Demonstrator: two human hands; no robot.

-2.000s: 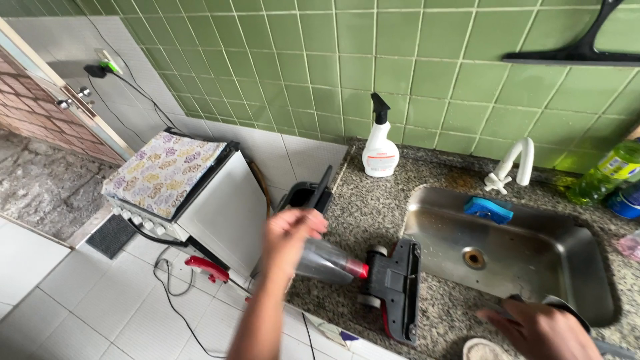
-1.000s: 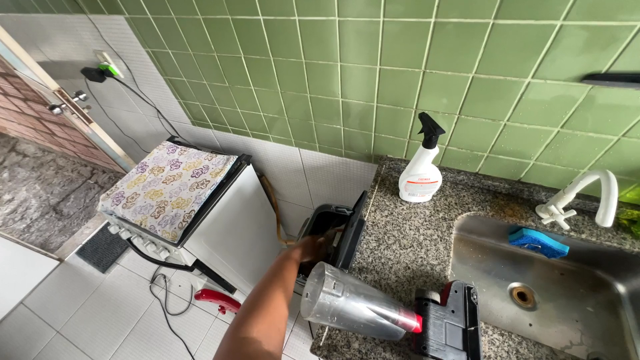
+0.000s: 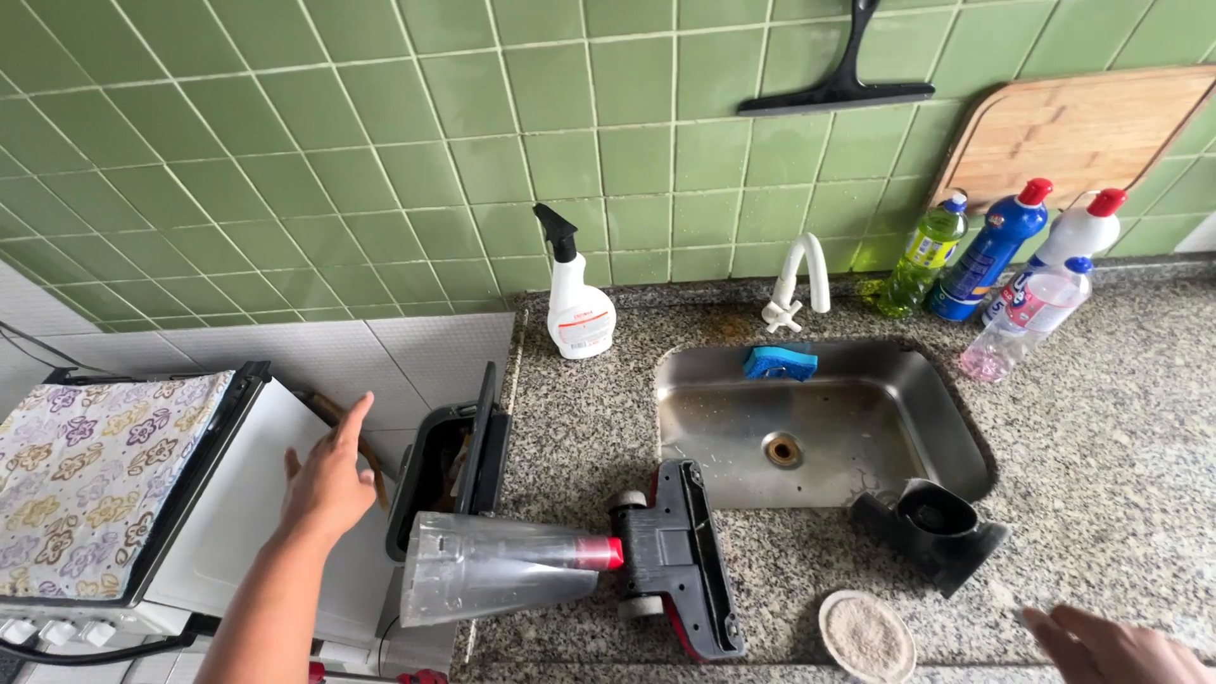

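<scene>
My left hand [image 3: 331, 484] is empty, fingers apart, above the gap between the white stove and the open black bin [image 3: 427, 475]. My right hand [image 3: 1116, 646] is partly cut off at the lower right edge, over the granite counter; nothing shows in it. Between them, a clear plastic dust container [image 3: 503, 565] lies on its side, its red end against a vacuum cleaner floor head [image 3: 676, 560]. Right of these sit a round, dust-covered filter [image 3: 866, 636] and a black plastic vacuum part [image 3: 936, 527] at the sink's front rim.
A steel sink [image 3: 807, 437] holds a blue sponge [image 3: 780, 363] at its back edge, beside a white faucet [image 3: 798, 280]. A white spray bottle [image 3: 580, 309] stands left; several bottles [image 3: 988, 252] and a wooden cutting board [image 3: 1073, 142] are right. A cloth-covered stove [image 3: 104, 475] is far left.
My left hand has come up out of the bin, where it was a second ago. My right hand shows again at the lower right. The view has swung right.
</scene>
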